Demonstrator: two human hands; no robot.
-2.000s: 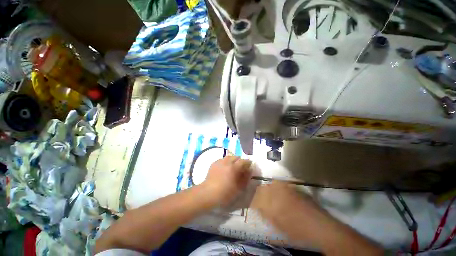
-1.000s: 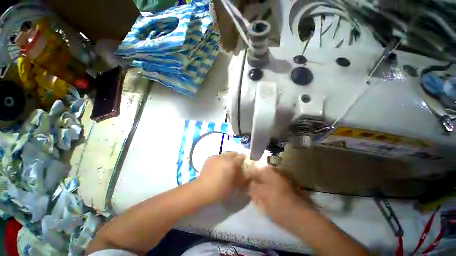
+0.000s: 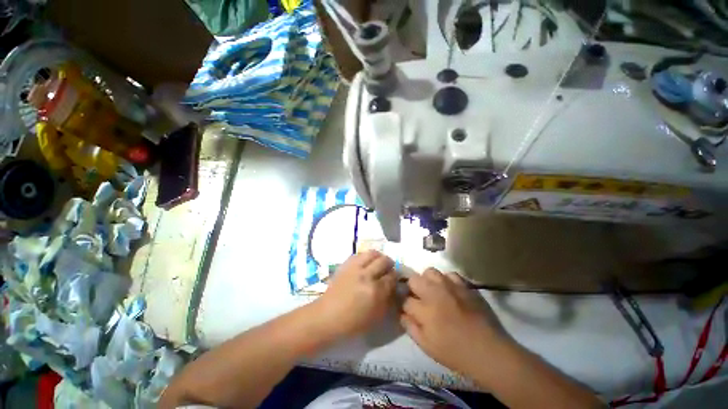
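A blue-and-white striped fabric piece [image 3: 301, 248] with a round opening lies flat on the white table, left of and partly under the machine head. My left hand [image 3: 362, 291] rests on its lower right part, fingers bent at the fabric edge. My right hand [image 3: 447, 313] is close beside it, just below the lit needle area, fingers curled at the near edge of the work. What the fingertips hold is hidden by glare and the hands. The sewing machine [image 3: 447, 152] stands above both hands; its needle area is washed out by light.
A stack of striped pieces [image 3: 275, 88] lies behind the work. A dark phone [image 3: 178, 166] and a crumpled pale heap [image 3: 72, 272] are at left. A slim metal tool [image 3: 636, 321] and red cord [image 3: 702, 343] lie at right. White fabric [image 3: 511, 28] sits on top of the machine.
The view has shifted slightly. The striped piece's lower edge now shows more beside my left hand. Both hands remain near the needle area, and my right hand's fingers are more clearly visible.
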